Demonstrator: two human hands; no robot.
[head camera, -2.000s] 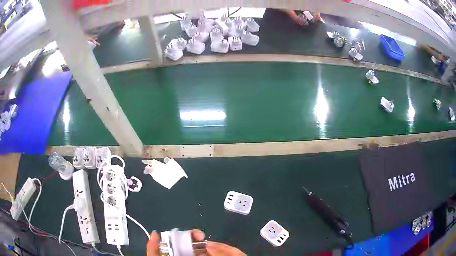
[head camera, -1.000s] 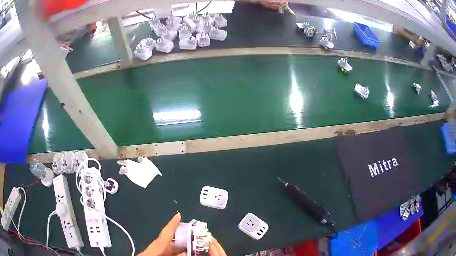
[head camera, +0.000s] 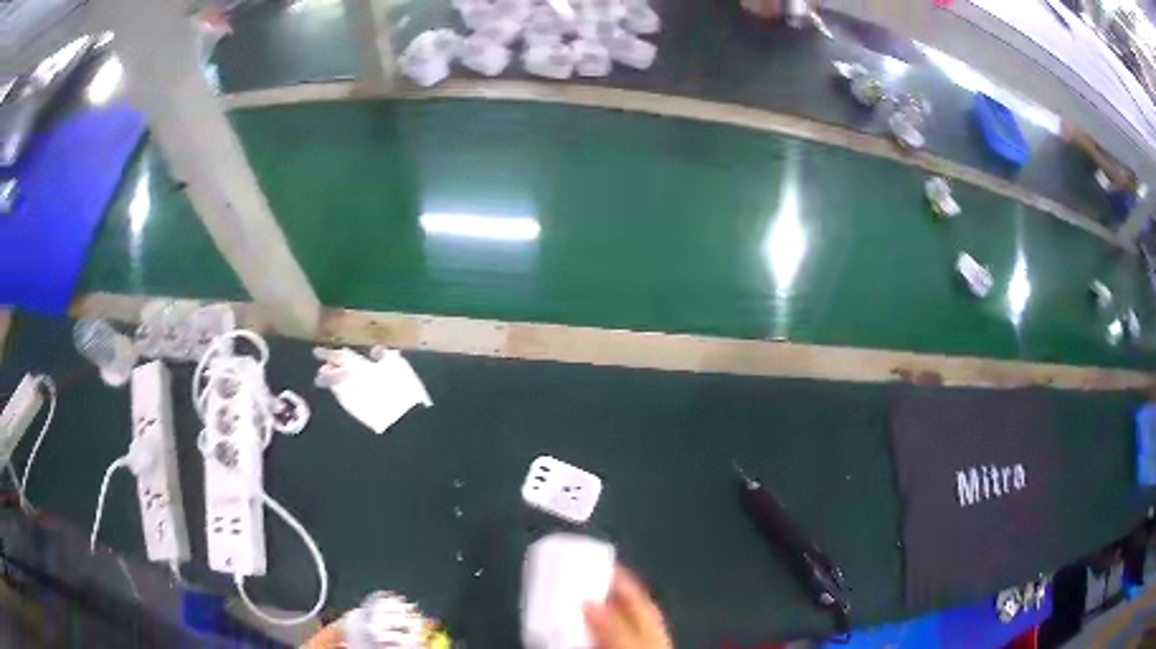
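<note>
My left hand (head camera: 332, 633), mostly cut off by the bottom edge, holds an adapter inner assembly (head camera: 388, 621) with white and yellowish parts. My right hand (head camera: 631, 614), slightly blurred, holds a white housing half (head camera: 564, 591) by its right side, its plain face showing. The two held pieces are apart. Another white housing half (head camera: 562, 489) with slots lies on the dark green bench just beyond my right hand. A black electric screwdriver (head camera: 792, 543) lies to the right, its tip pointing away from me.
Left on the bench are power strips (head camera: 233, 494) with a coiled white cable, a clear object (head camera: 107, 351) and a crumpled white piece (head camera: 379, 388). A slanted post (head camera: 235, 190) stands at left. A black Mitra mat (head camera: 976, 501) lies right. Adapter parts sit on the green belt (head camera: 609, 228).
My right hand has left the inner assembly and lifted the nearer housing half off the bench. The assembly has shifted left in view with my left hand. The camera view has also shifted.
</note>
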